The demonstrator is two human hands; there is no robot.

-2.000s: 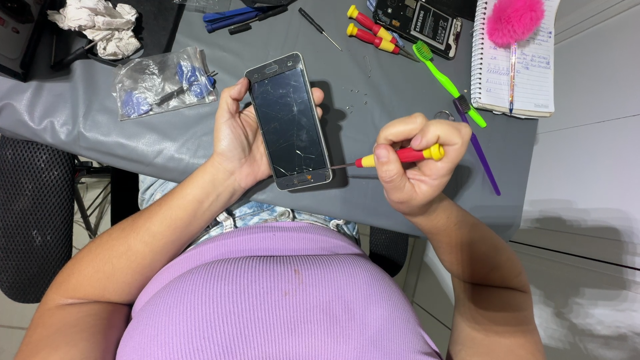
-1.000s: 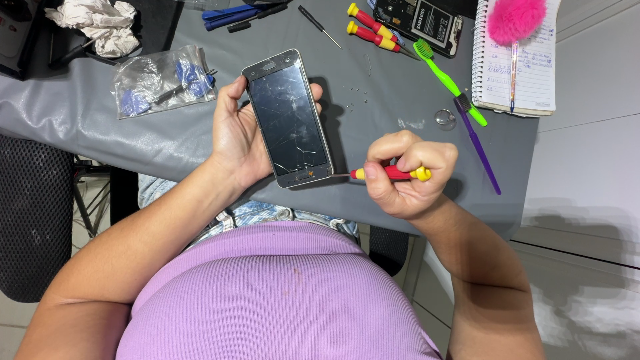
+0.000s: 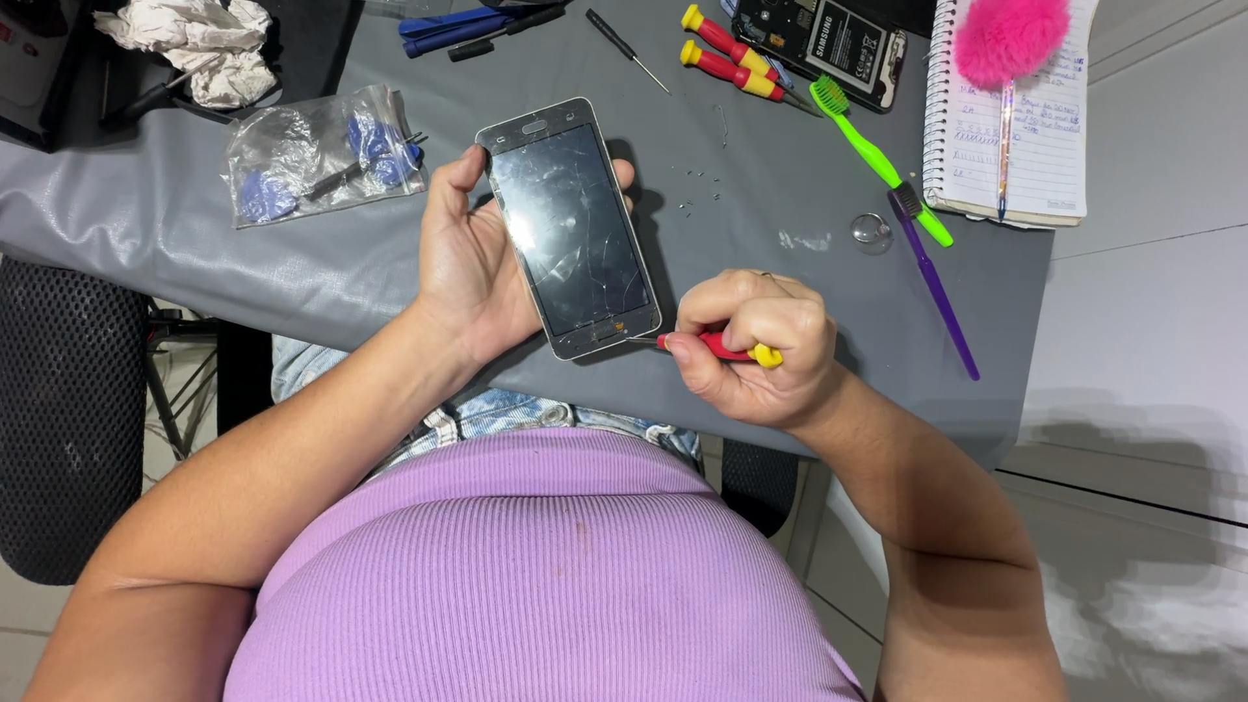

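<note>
A smartphone with a cracked screen (image 3: 575,234) lies tilted in my left hand (image 3: 478,253), thumb on its left edge and fingertips showing past its right edge. My right hand (image 3: 760,341) grips a screwdriver with a red and yellow handle (image 3: 721,345). Its thin shaft points left, and its tip is at the phone's lower right end; whether it touches the glass or the edge I cannot tell. Several tiny screws (image 3: 697,190) lie scattered on the grey-covered table (image 3: 780,175), to the right of the phone.
Beyond my hands lie a zip bag of blue tools (image 3: 327,161), blue pry tools (image 3: 458,29), a small black screwdriver (image 3: 629,51), two red-yellow screwdrivers (image 3: 736,63) and an opened phone with its battery (image 3: 829,44). At right are green (image 3: 877,156) and purple (image 3: 936,283) brushes and a spiral notebook (image 3: 1024,146).
My right hand has moved left with the screwdriver, bringing its tip onto the phone's lower end. The small round clear object, partly hidden by that hand two seconds ago, now shows fully. My left hand still holds the phone.
</note>
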